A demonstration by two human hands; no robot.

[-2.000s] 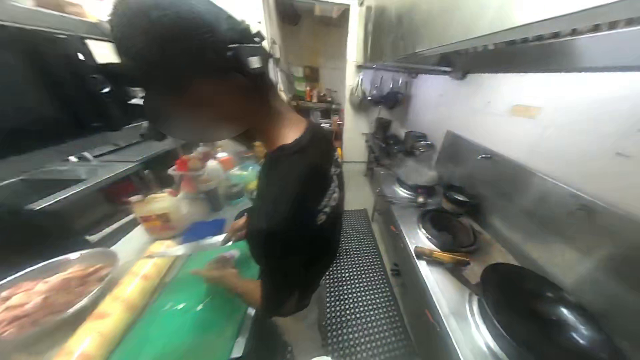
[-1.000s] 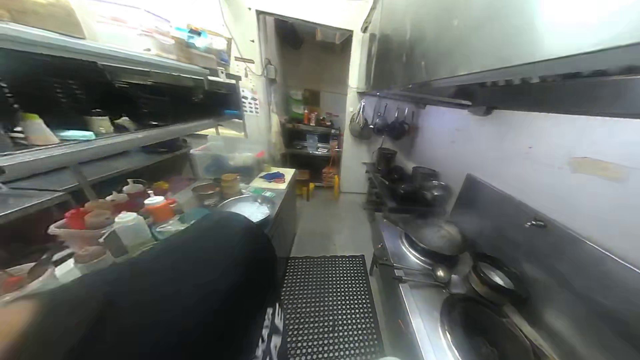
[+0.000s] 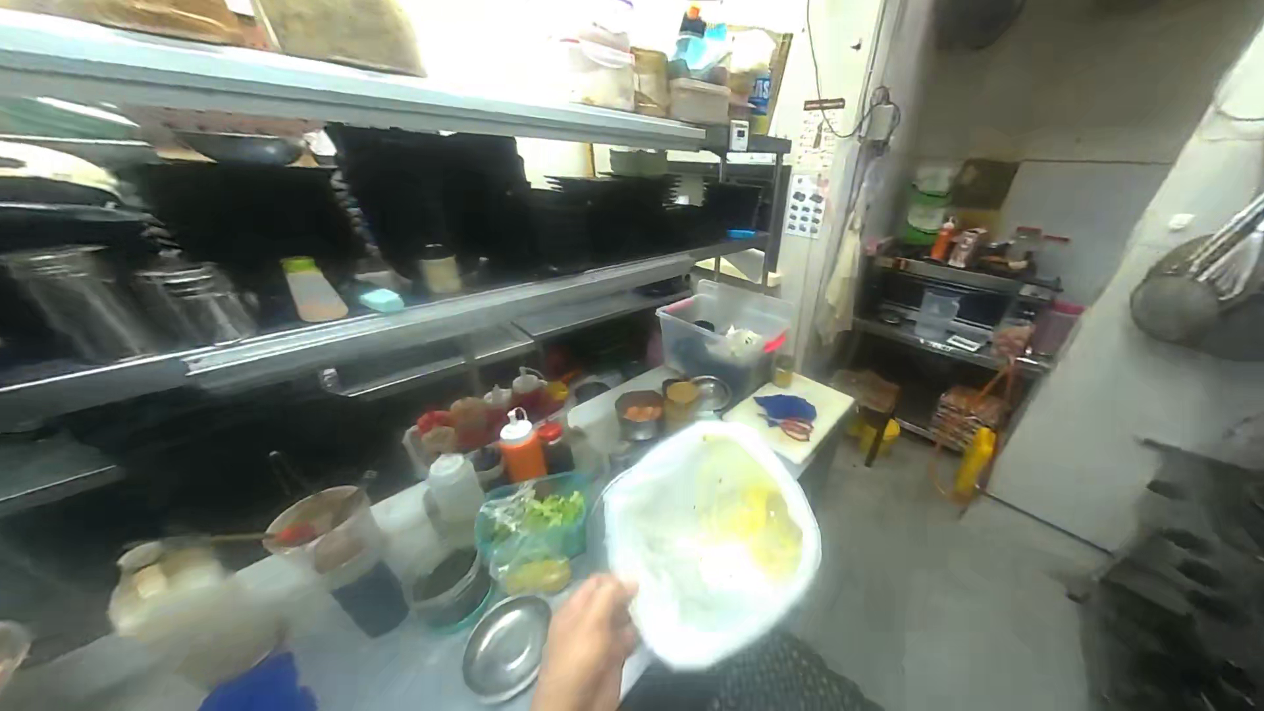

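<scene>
My left hand point(image 3: 590, 637) comes up from the bottom edge of the view and grips the left rim of a white plastic tub point(image 3: 681, 583). The tub is tilted so that its inside shows, with yellowish residue or liquid on the right side; its exact contents are unclear. Just left of my hand, an oval metal dish point(image 3: 508, 649) lies on the counter. Behind it stand a teal container of green leaves point(image 3: 553, 509), a clear squeeze bottle point(image 3: 455, 494) and an orange squeeze bottle point(image 3: 522, 449). My right hand is out of view.
Metal shelves point(image 3: 474, 316) run above the counter at left. Farther along are a clear plastic bin point(image 3: 726, 346) and a white cutting board point(image 3: 829, 410) with a blue cloth point(image 3: 787, 407) and red-handled scissors point(image 3: 795, 429). Floor point(image 3: 889, 592) shows at right; a strainer point(image 3: 1175, 296) hangs there.
The view has swung left toward the shelves and counter. The person in black, seen in the earlier frames, is out of view. My left hand and the white tub have come into view.
</scene>
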